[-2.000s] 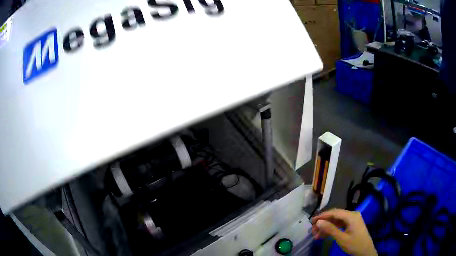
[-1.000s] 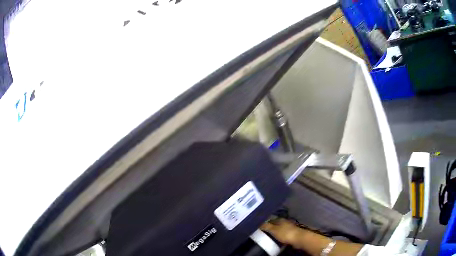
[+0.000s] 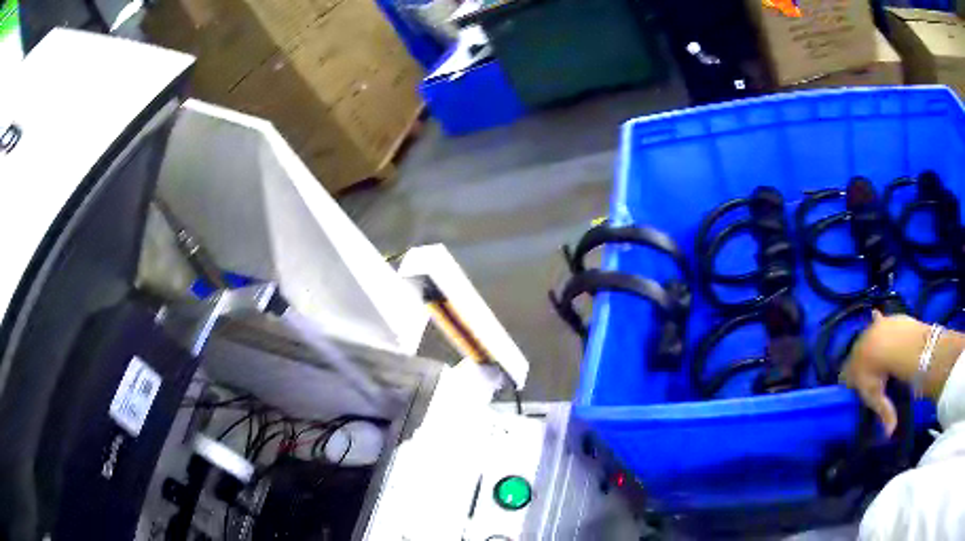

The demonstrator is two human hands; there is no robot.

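My right hand [image 3: 894, 359], with a bracelet and white sleeve, is at the front wall of the blue bin [image 3: 698, 428]. Its fingers are closed around black headphones [image 3: 847, 465] that hang over the outside of that wall, partly hidden by the hand. Inside the bin, several black headphones [image 3: 778, 254] lie in rows, and a pair [image 3: 635, 283] hangs over its left wall. The white test box [image 3: 423, 476] is at the left with its lid raised. Part of the fixture's white ring [image 3: 223, 460] shows inside. My left hand is out of the picture.
The foam block [image 3: 116, 423] hangs under the lid. A light curtain post [image 3: 466, 317] stands between box and bin. A green button [image 3: 512, 491] is on the front panel. Cartons [image 3: 317, 85] and a small blue box [image 3: 476, 90] stand behind.
My right hand has left the chamber opening and is now at the bin on the right, holding headphones. The view has swung right. The lid is raised higher than two seconds ago.
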